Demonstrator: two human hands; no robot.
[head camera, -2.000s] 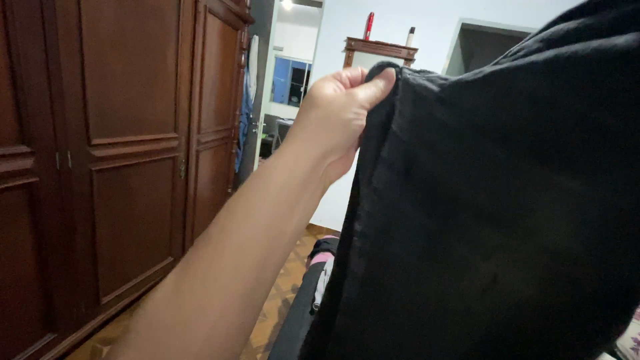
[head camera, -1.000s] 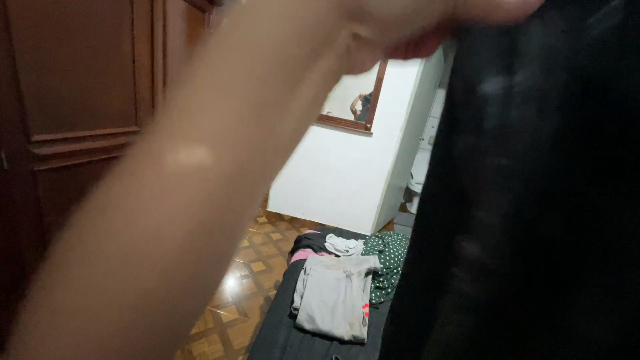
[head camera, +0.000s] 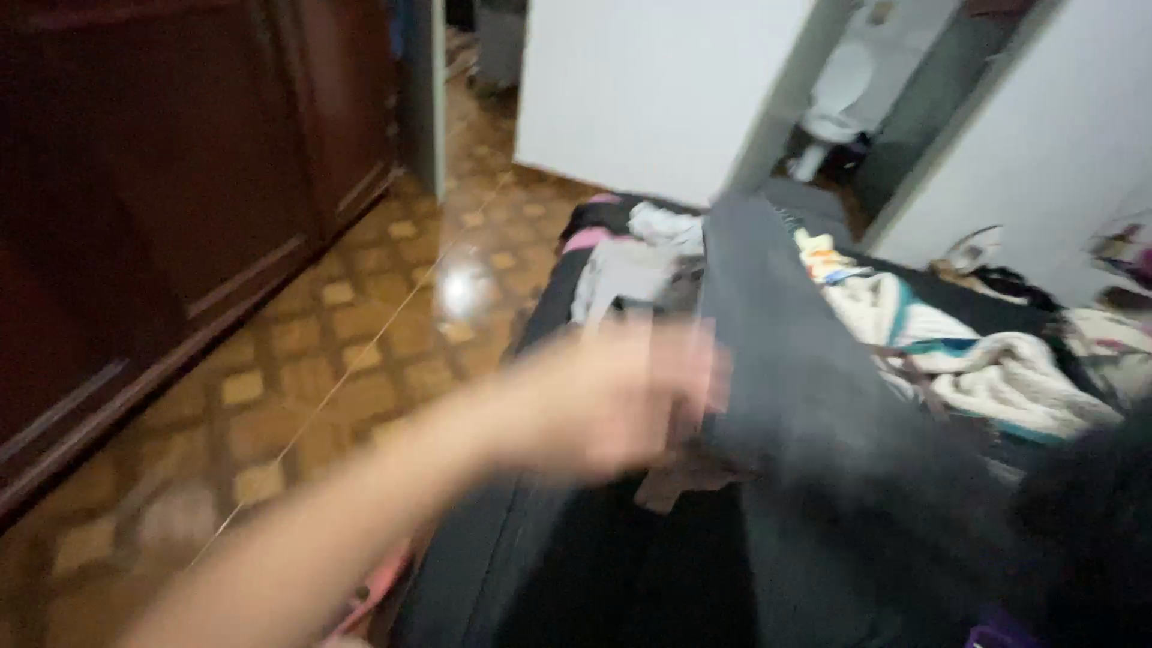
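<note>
Blurred by motion, my left hand (head camera: 643, 396) is at the middle of the view, against the left edge of a dark grey-black cloth garment (head camera: 792, 351). Whether its fingers grip the cloth is not clear. The garment spreads from the middle toward the lower right, over a bed with a dark cover (head camera: 477, 549). Just beyond the hand lies a light grey folded garment (head camera: 621, 270), with a white cloth (head camera: 666, 227) behind it. My right hand does not show.
Cream and teal cloths (head camera: 1008, 378) lie at the right of the bed. A dark wooden wardrobe (head camera: 162, 162) stands at the left, beside a patterned parquet floor (head camera: 360, 360). Behind are a white wall (head camera: 648, 90) and a doorway showing a toilet (head camera: 837, 99).
My left hand has come down from high in the view, where it held up the edge of the black garment. The cloth is now lower, over the bed. The view has tilted down.
</note>
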